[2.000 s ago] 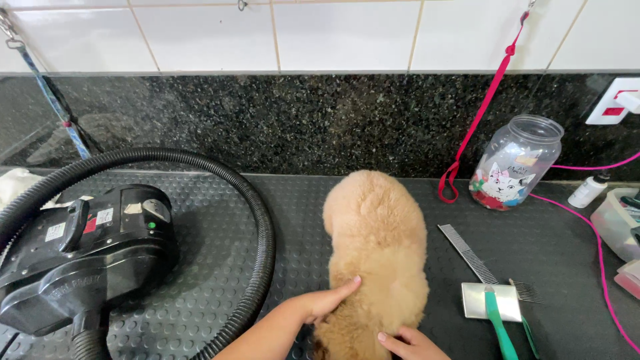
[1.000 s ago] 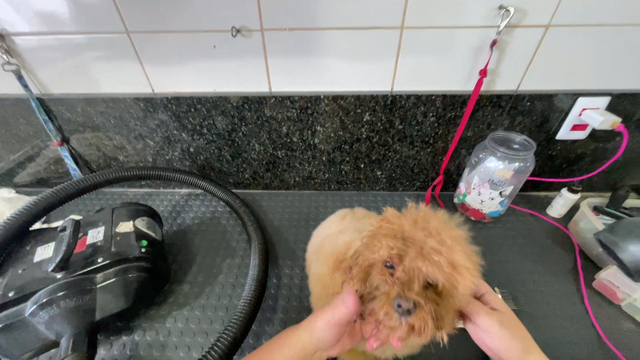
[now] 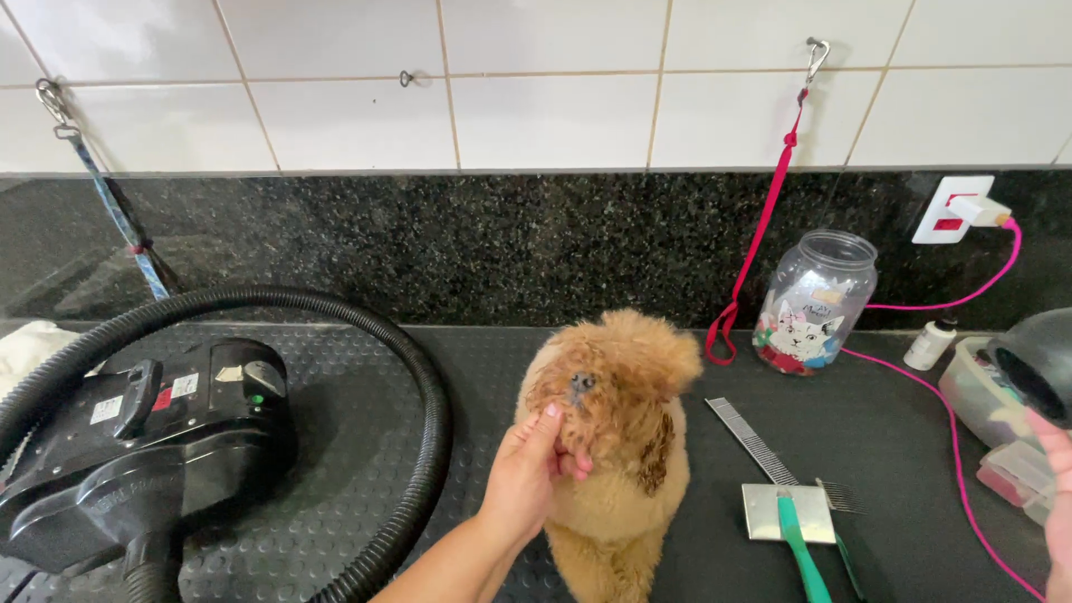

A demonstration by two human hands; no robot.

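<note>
A curly-haired apricot dog (image 3: 615, 477) sits upright on the black rubber mat, facing me with its muzzle raised. My left hand (image 3: 532, 456) grips the fur under its chin with thumb and fingers. At the right edge, partly cut off, my right hand (image 3: 1057, 477) has its fingers by a dark rounded object (image 3: 1038, 368) above a plastic tub; whether it holds that object I cannot tell. Right of the dog lie a steel comb (image 3: 754, 442), a slicker brush with a green handle (image 3: 789, 513) and a wide-toothed rake comb (image 3: 840, 497).
A black pet dryer (image 3: 167, 419) with a ribbed hose (image 3: 431, 419) takes up the left side. Behind on the right stand a clear plastic jar (image 3: 825, 293) and a small white bottle (image 3: 930, 345). A pink cable (image 3: 955, 452) crosses the mat; a red leash (image 3: 766, 218) hangs from the wall.
The dog first had its back to me, then faced me between both hands. My right hand has left its head and moved to the right edge; my left hand stays at its chin.
</note>
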